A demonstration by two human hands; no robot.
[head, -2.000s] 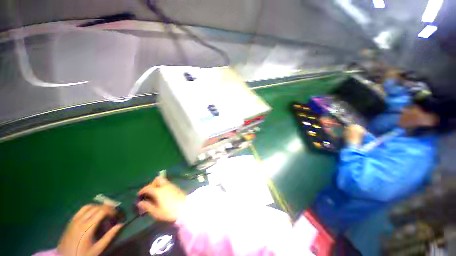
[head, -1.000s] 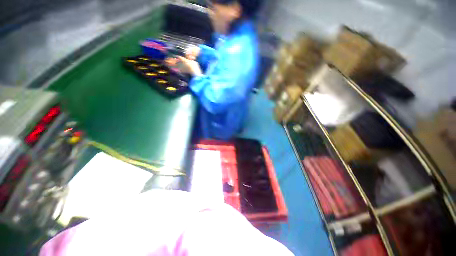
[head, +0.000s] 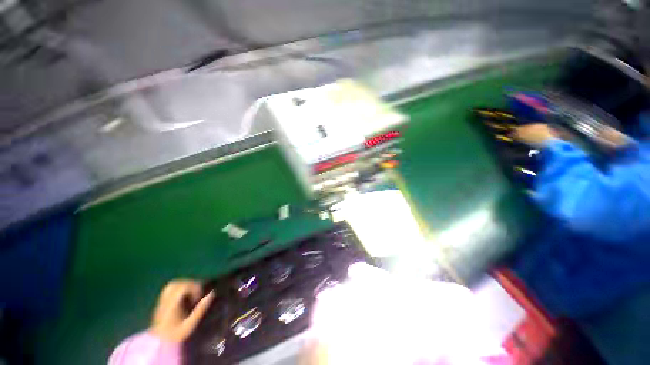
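A long black tray [head: 274,285] with two rows of pockets lies in front of me; several pockets hold round units with shiny faces. My left hand [head: 174,314] is at the tray's left end, thumb and fingers around a small dark unit [head: 191,298], blurred. My right sleeve is washed out by glare over the tray's right part. Only a blurred strip of my right hand [head: 318,351] shows at the bottom edge; its fingers and anything in them cannot be made out. Test leads with white tags [head: 235,230] lie behind the tray.
Two power supplies [head: 335,125] with red digits stand behind the tray. A white paper [head: 378,221] lies beside them. A red-edged board [head: 527,306] is at lower right. A person in blue [head: 591,185] works at another black tray [head: 499,132] at right.
The view swung right to the shelves, then back to the bench. The tray with its round units now shows more fully. My left hand is back in view; my right hand is mostly lost in glare.
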